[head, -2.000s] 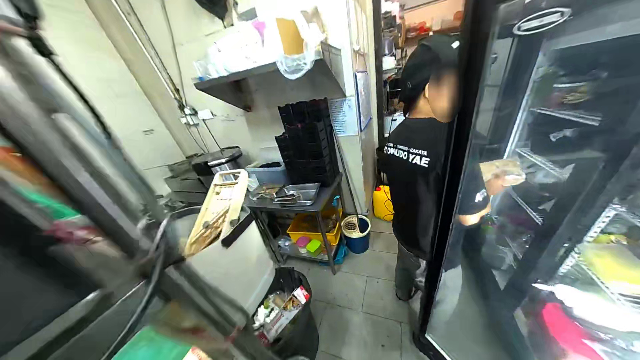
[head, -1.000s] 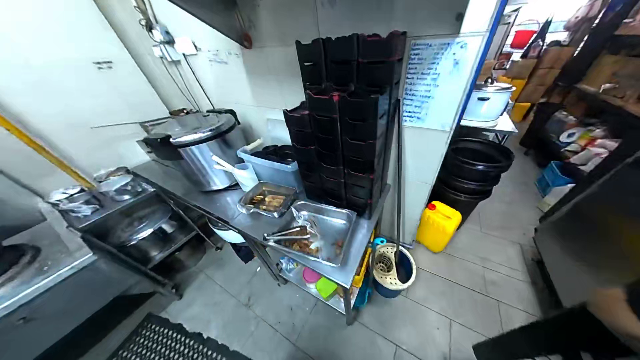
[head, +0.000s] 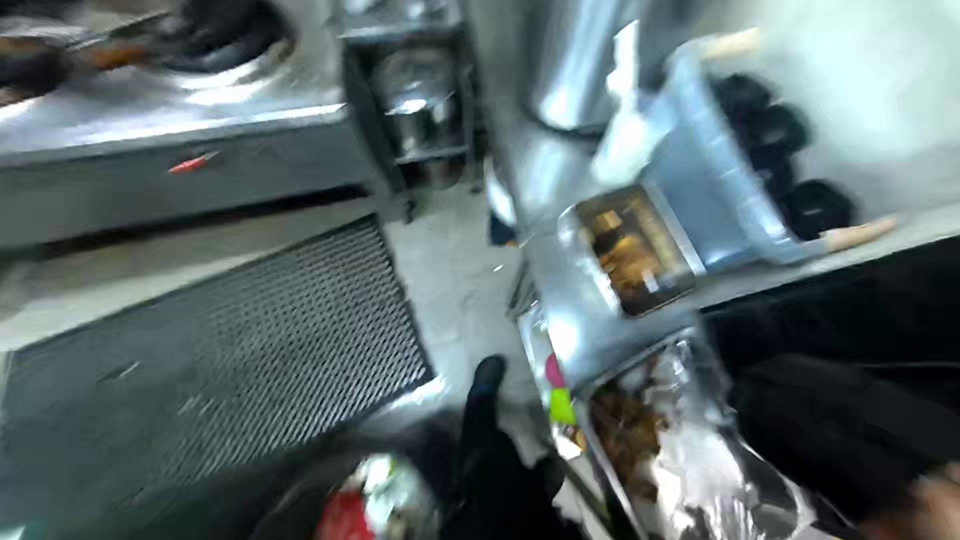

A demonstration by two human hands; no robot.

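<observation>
My right hand or forearm (head: 937,499) shows only as a blur at the lower right edge, beside a black shape that may be a sleeve. Its fingers cannot be made out. Near it, a metal tray (head: 592,420) on the steel table holds brown food and crumpled, shiny clear plastic. Beyond that tray, a smaller metal pan (head: 679,225) contains brown food pieces in dark liquid. A blue-grey plastic tub (head: 694,172) with black round items stands beside the pan, with a white plastic object (head: 626,142) at its edge. My left hand is out of view.
A black perforated floor mat (head: 300,352) lies between the steel cooking counter (head: 262,120) and the table (head: 555,270). My dark-clad leg (head: 487,435) extends over the floor. A bin or bag of mixed refuse (head: 375,495) is at the bottom. A large metal pot (head: 577,67) stands on the table.
The view has swung down and left, closer to the table with the trays. The glass-door fridge and the person beside it, seen two seconds ago, are out of view.
</observation>
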